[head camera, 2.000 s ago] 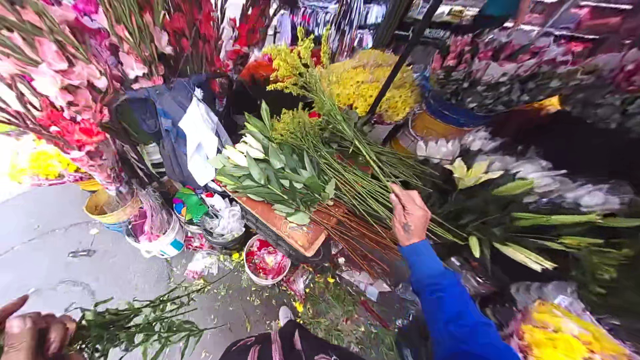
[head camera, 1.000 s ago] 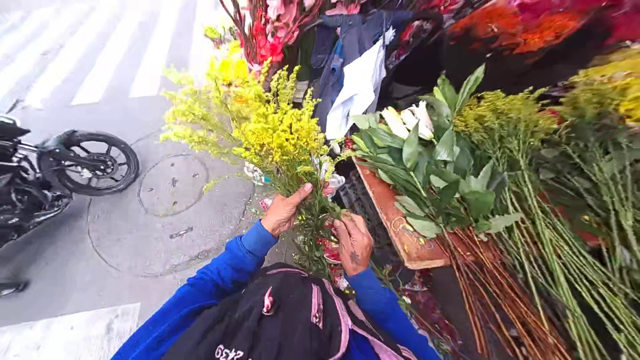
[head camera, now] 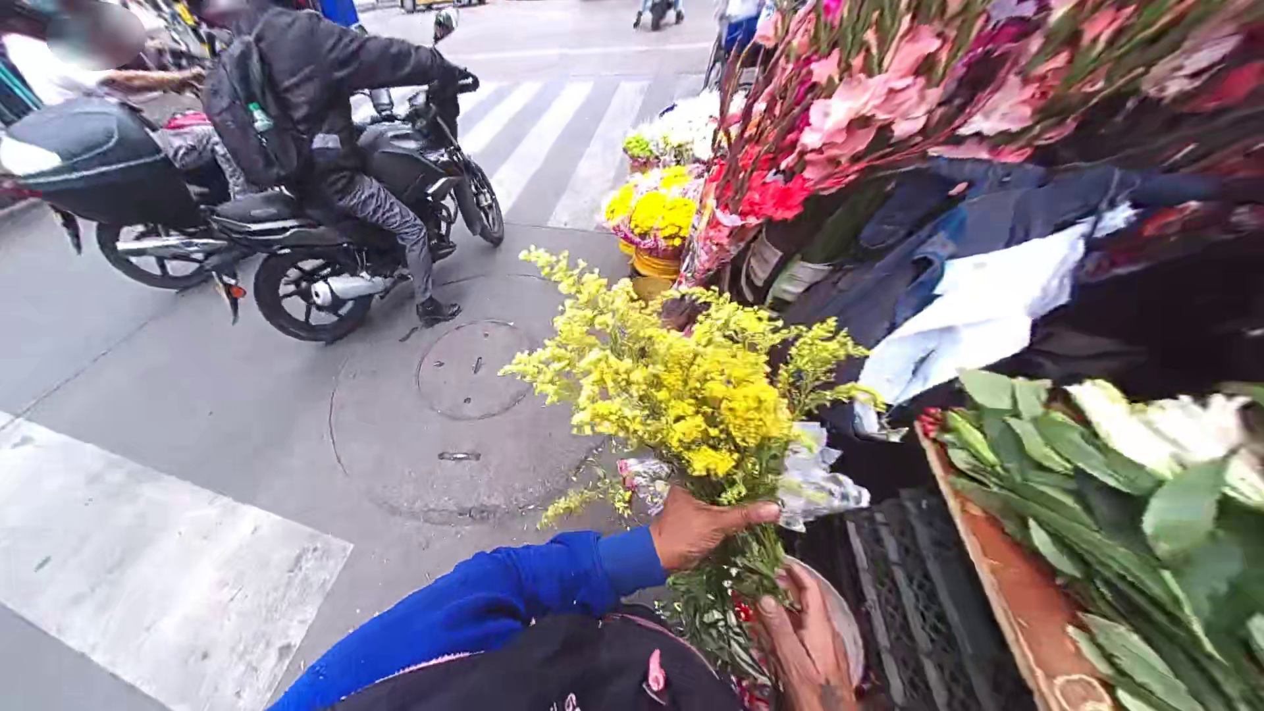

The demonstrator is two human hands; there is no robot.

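A bunch of yellow goldenrod (head camera: 691, 385) stands upright in front of me, its blooms fanned out above green stems. My left hand (head camera: 696, 528) wraps around the stems just below the flower heads. Lower down and to the right, my right hand (head camera: 805, 622) holds the leafy lower stems, with the thumb laid along them. A bucket rim (head camera: 847, 627) shows partly behind my right hand. Lilies with broad green leaves (head camera: 1106, 494) lie on a worn wooden board (head camera: 1017, 602) at the right.
Two motorcycles (head camera: 286, 222) are on the road at upper left, with a person in dark clothing astride the nearer one. Pink gladioli (head camera: 869, 99), buckets of yellow flowers (head camera: 657, 212) and a dark jacket with white cloth (head camera: 973, 306) stand beyond the bunch. A black plastic crate (head camera: 908, 592) adjoins the board.
Two seconds ago my right hand was at the stems on the board and my left held green stems at lower left. Both hands now hold the goldenrod. The view has swung left.
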